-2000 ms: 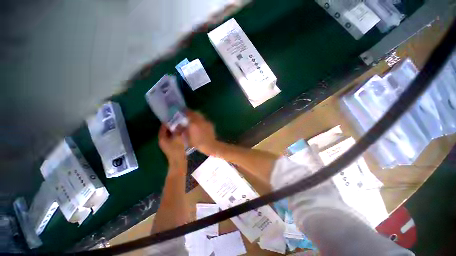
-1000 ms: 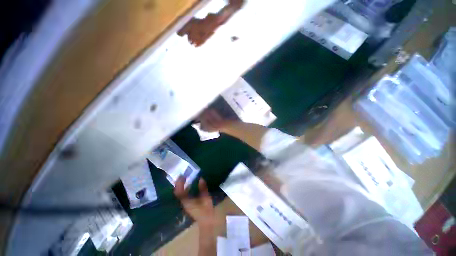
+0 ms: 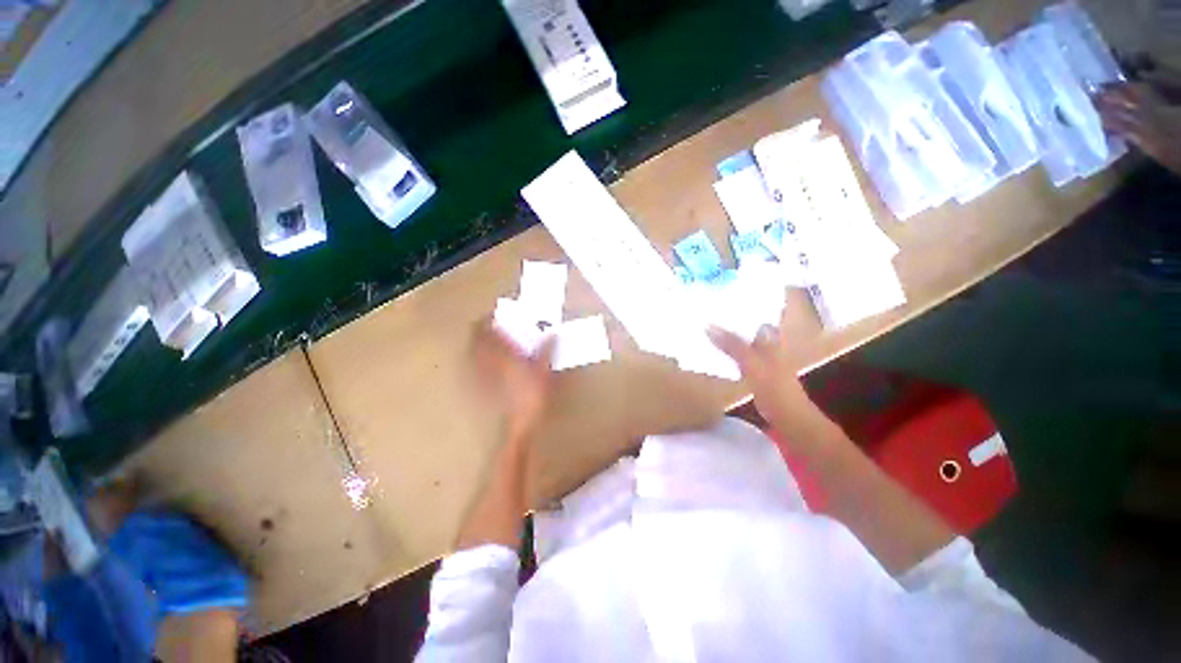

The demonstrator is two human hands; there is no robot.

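My left hand (image 3: pixel 521 373) is blurred, its fingers around the edges of white instruction leaflets (image 3: pixel 584 341) on the cardboard-covered bench. Whether it grips one cannot be told. My right hand (image 3: pixel 762 363) is at the lower end of a long white carton (image 3: pixel 602 253), thumb and fingers apart over bright white paper; its grip is unclear. Light-blue sachets (image 3: pixel 699 254) lie just right of the carton. More white cartons (image 3: pixel 829 220) lie behind them. Two clear trays with dark parts (image 3: pixel 281 188) (image 3: pixel 376 162) lie on the green belt.
Other cartons (image 3: pixel 188 266) (image 3: pixel 563 58) are on the belt (image 3: pixel 453 97). Empty clear trays (image 3: pixel 907 123) overlap at the bench's right, where another person's hand (image 3: pixel 1142 123) reaches in. A person in blue (image 3: pixel 181 563) is at lower left. A red stool (image 3: pixel 926 453) is below.
Both hands have drawn back from the belt to the bench, left to the leaflets, right to the carton's lower end. The tray my left hand touched now lies free. The view has shifted.
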